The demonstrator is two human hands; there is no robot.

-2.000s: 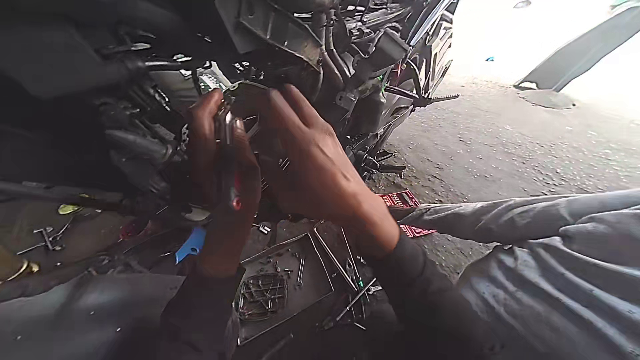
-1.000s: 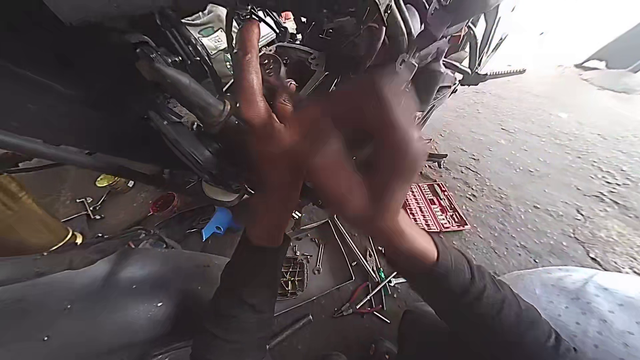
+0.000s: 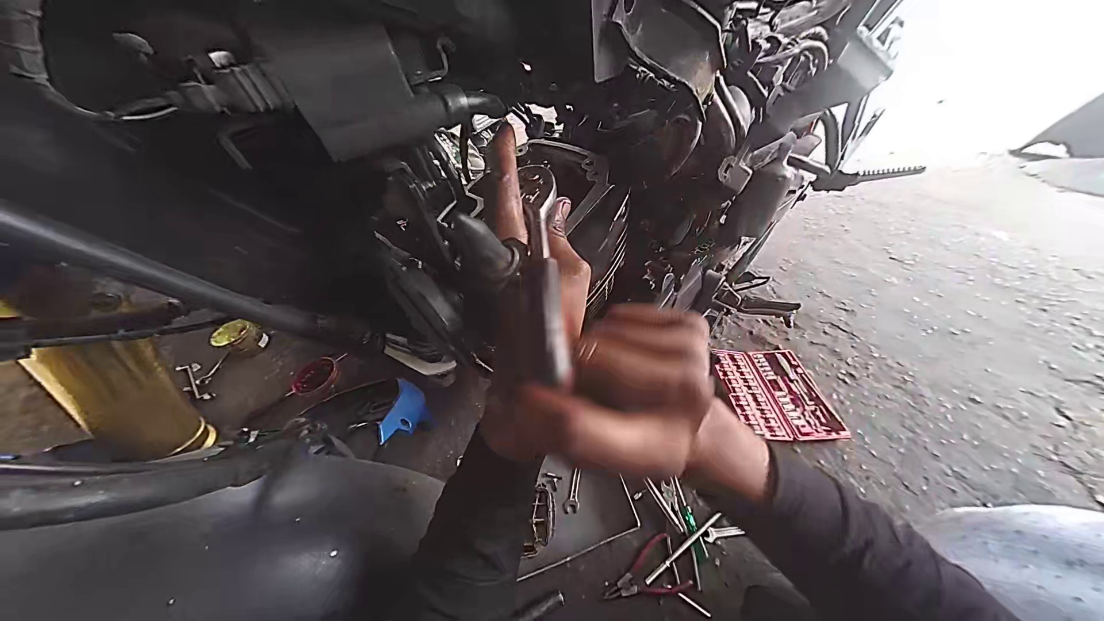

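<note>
A ratchet wrench [image 3: 542,285] stands in front of an open engine part of a motorcycle [image 3: 595,185], its round head at the top and its blurred handle pointing down. Around its head and neck is my left hand [image 3: 573,280], thumb at the right side and index finger stretched up into the machine. My right hand [image 3: 642,388] is blurred by motion, its fingers curled, right beside the lower end of the handle; whether it grips the handle is unclear. What the ratchet's head sits on is hidden.
A red socket set case [image 3: 780,395] lies open on the ground at right. Below are red-handled pliers [image 3: 642,569], a combination wrench [image 3: 573,492] and a tray [image 3: 582,548]. Farther left are a blue plastic piece [image 3: 404,412], a red round container [image 3: 315,376] and a yellow post-like object [image 3: 129,392].
My right hand has moved lower, away from the engine. The ratchet wrench now shows plainly in front of my left hand. The view has shifted too.
</note>
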